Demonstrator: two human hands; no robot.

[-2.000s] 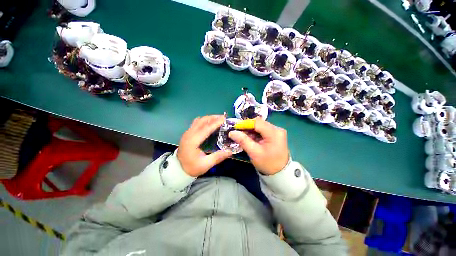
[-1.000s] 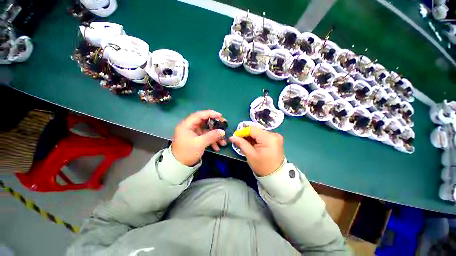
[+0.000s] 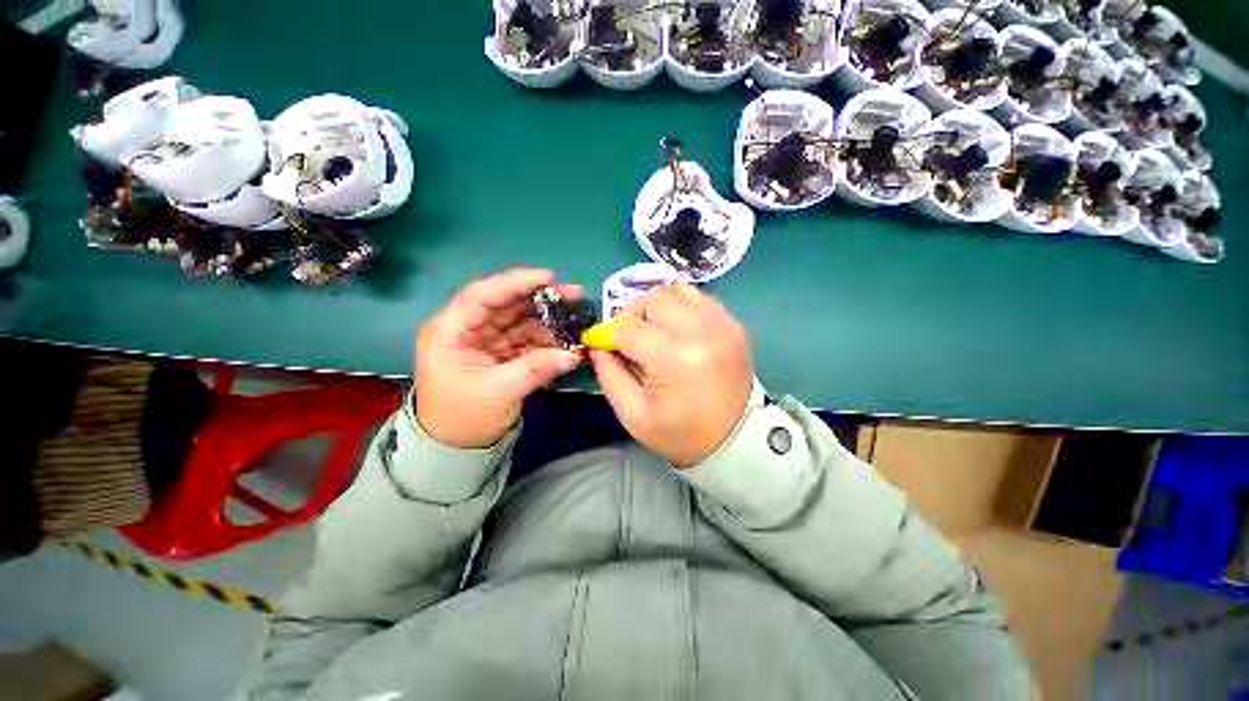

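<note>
My left hand (image 3: 482,353) holds a small black module (image 3: 560,315) between thumb and fingers, above the bench's front edge. My right hand (image 3: 674,370) grips a yellow-handled hand tool (image 3: 601,336), its yellow end against the module; its tip cannot be made out. A white housing (image 3: 638,286) stands just behind my right hand, partly hidden by it. Another white housing (image 3: 693,230) with dark parts inside and a wire sticking up stands behind that one.
Row units (image 3: 886,148) stand open side up at the upper right. Waiting units (image 3: 208,158) with dark modules hanging lie at the left of the green bench (image 3: 521,178). A red stool (image 3: 260,459) is at lower left, a cardboard box (image 3: 959,473) and blue bin (image 3: 1194,510) at lower right.
The view has shifted, with the rows now closer. My left hand let go of the housing and took the black module by one second ago; the yellow tool has since come to the module.
</note>
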